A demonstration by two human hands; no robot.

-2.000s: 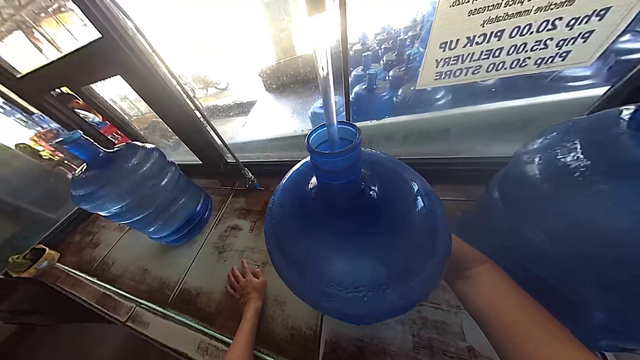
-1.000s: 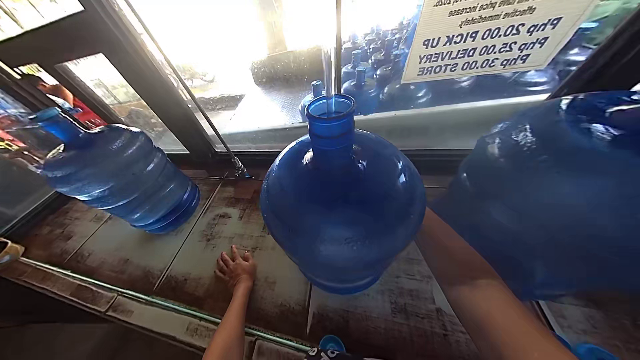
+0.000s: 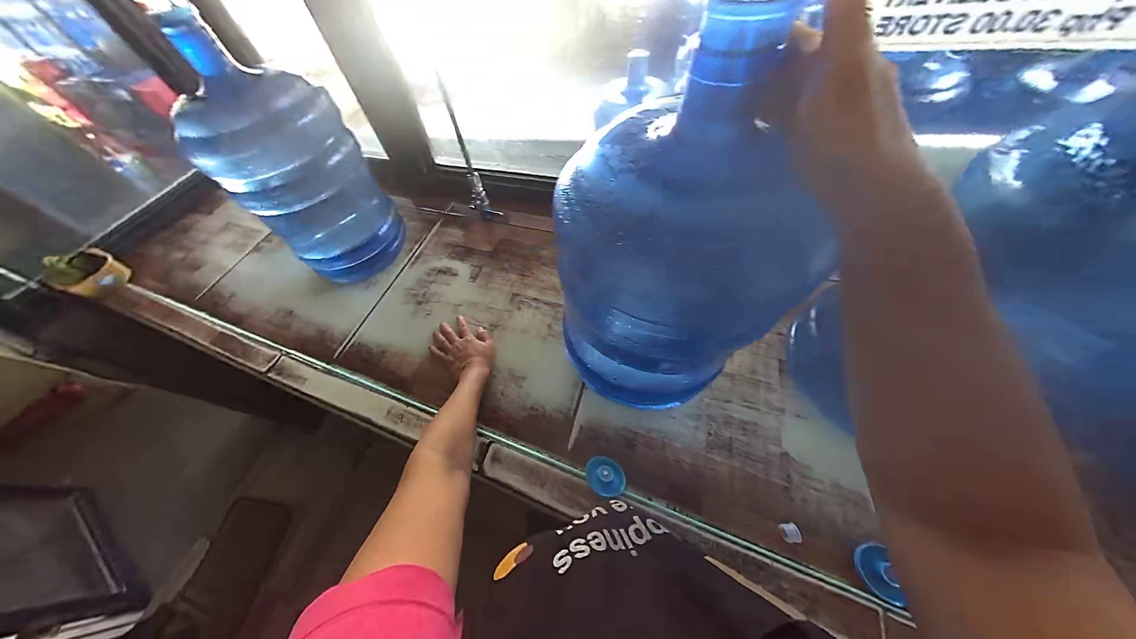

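A large blue water jug (image 3: 683, 231) stands upright on the tiled ledge (image 3: 506, 284) in front of me. My right hand (image 3: 843, 98) is raised at its neck, at the top of the view; the fingers are blurred and partly cut off, so their grip cannot be made out. My left hand (image 3: 465, 348) rests palm down on the tiles, fingers apart, left of the jug's base, holding nothing. A round blue cap (image 3: 605, 477) lies by the ledge's front edge below the jug. Another blue cap (image 3: 879, 572) and a small white cap (image 3: 790, 532) lie further right.
A second blue jug (image 3: 288, 169) stands on the ledge at the left. A large blue jug (image 3: 1056, 266) is close on the right, partly behind my right arm. A small yellow pot (image 3: 93, 273) sits at the ledge's left end. Window glass runs behind, with more jugs outside.
My right hand has come up from the side of the middle jug to its neck. The left hand stays on the tiles. The view has tilted down.
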